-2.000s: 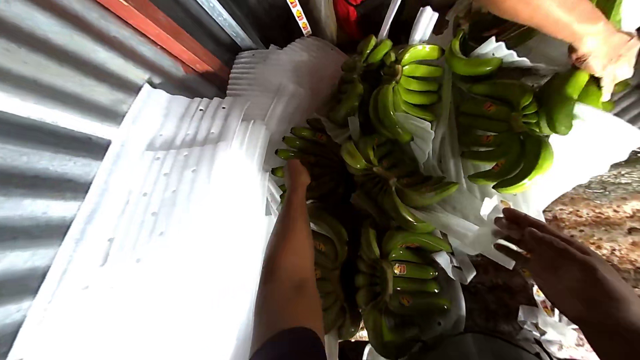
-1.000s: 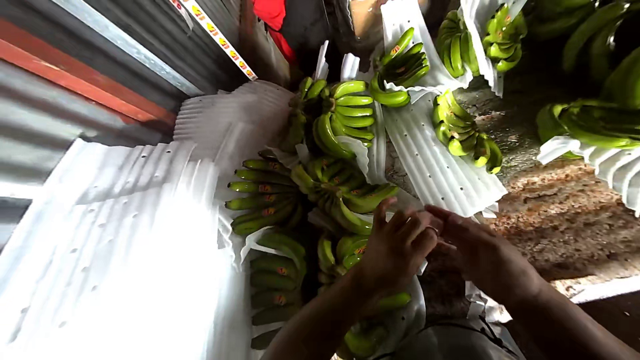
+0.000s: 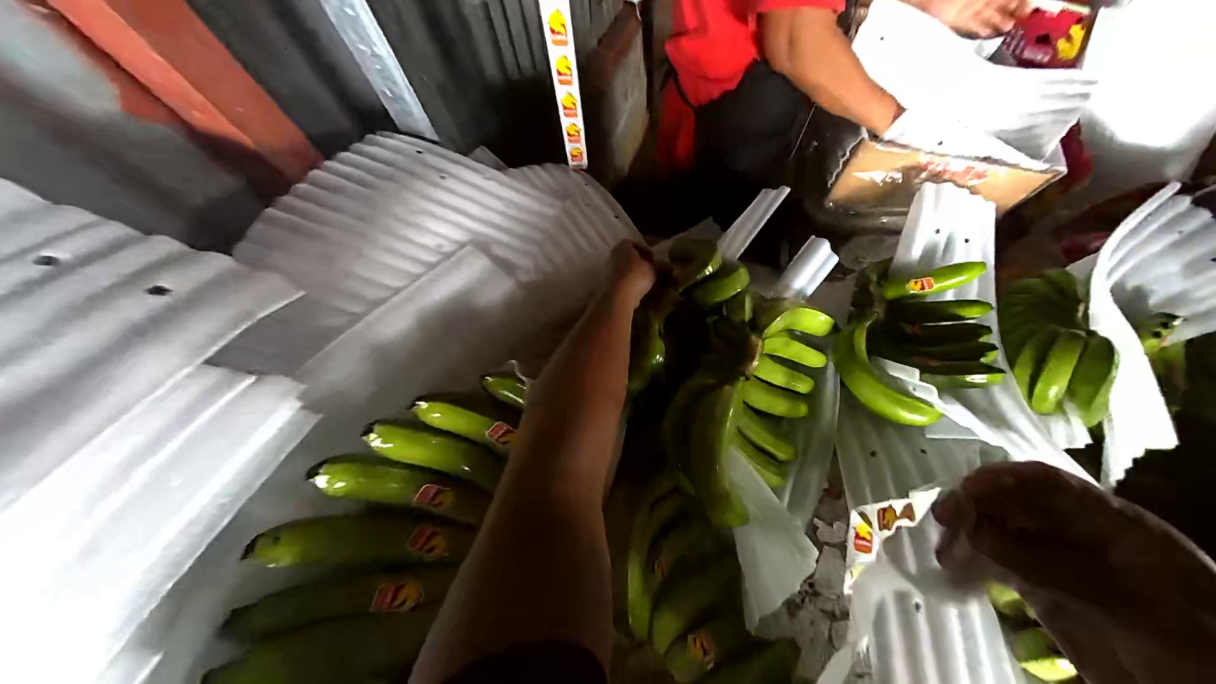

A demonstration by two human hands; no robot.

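My left hand [image 3: 635, 266] reaches forward to the stem end of a green banana cluster [image 3: 708, 271]; its fingers are partly hidden, so its grip is unclear. My right hand [image 3: 1007, 522], dark and blurred, is at the lower right beside a strip of stickers [image 3: 879, 524] and above a white foam sheet [image 3: 917, 608]. Whether it holds the strip cannot be told. A large hand of green bananas with stickers [image 3: 380, 540] lies left of my left forearm. Another banana cluster [image 3: 779, 375] rests right of my left hand, against white foam.
Corrugated white foam sheets [image 3: 123, 380] are heaped along the left. A hanging sticker strip [image 3: 567, 85] is at the top. A person in red [image 3: 807, 47] has a hand in a foam-lined cardboard box [image 3: 950, 180]. More bananas [image 3: 936, 323] lie on foam at the right.
My hands, close together a second ago, are now apart, the left one forward among the bananas and the right one at the lower right. The view has shifted, showing the person in red.
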